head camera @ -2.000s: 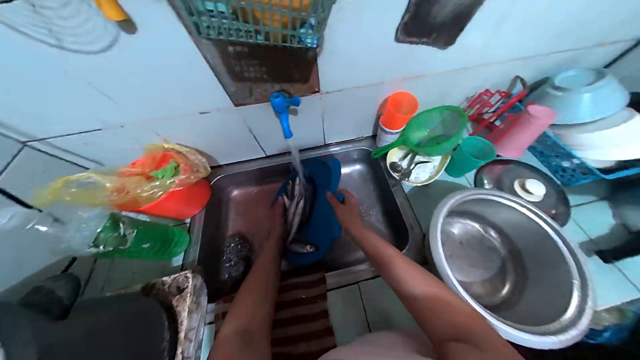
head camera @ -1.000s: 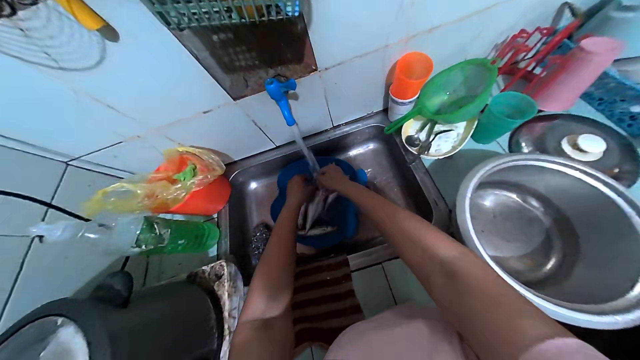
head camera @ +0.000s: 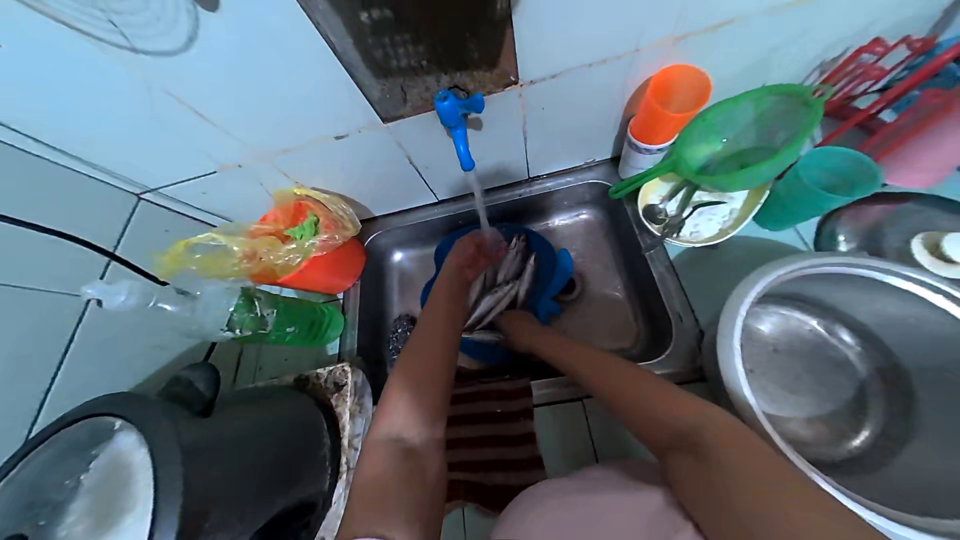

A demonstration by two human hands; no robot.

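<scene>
Several small silvery fish (head camera: 499, 289) lie in a blue plastic basin (head camera: 551, 274) inside the stainless steel sink (head camera: 619, 300). Water runs from the blue plastic faucet (head camera: 456, 124) into the basin. My left hand (head camera: 476, 255) is under the stream at the upper left of the fish, its fingers apart and no fish gripped. Low on the right side of the fish, my right hand (head camera: 517, 330) reaches in; its fingers are hidden among them, so its grip cannot be told.
Left of the sink are an orange container with a plastic bag (head camera: 322, 262), a green bottle (head camera: 289, 319) and a black appliance (head camera: 240, 450). At right stand a large metal pot (head camera: 810, 375), a green strainer (head camera: 750, 142), a bowl with spoons (head camera: 705, 217) and cups. A scrubber (head camera: 400, 334) lies in the sink.
Both hands were close together under the stream a second ago. Now my right hand is lower, at the near side of the fish, while the left stays under the water.
</scene>
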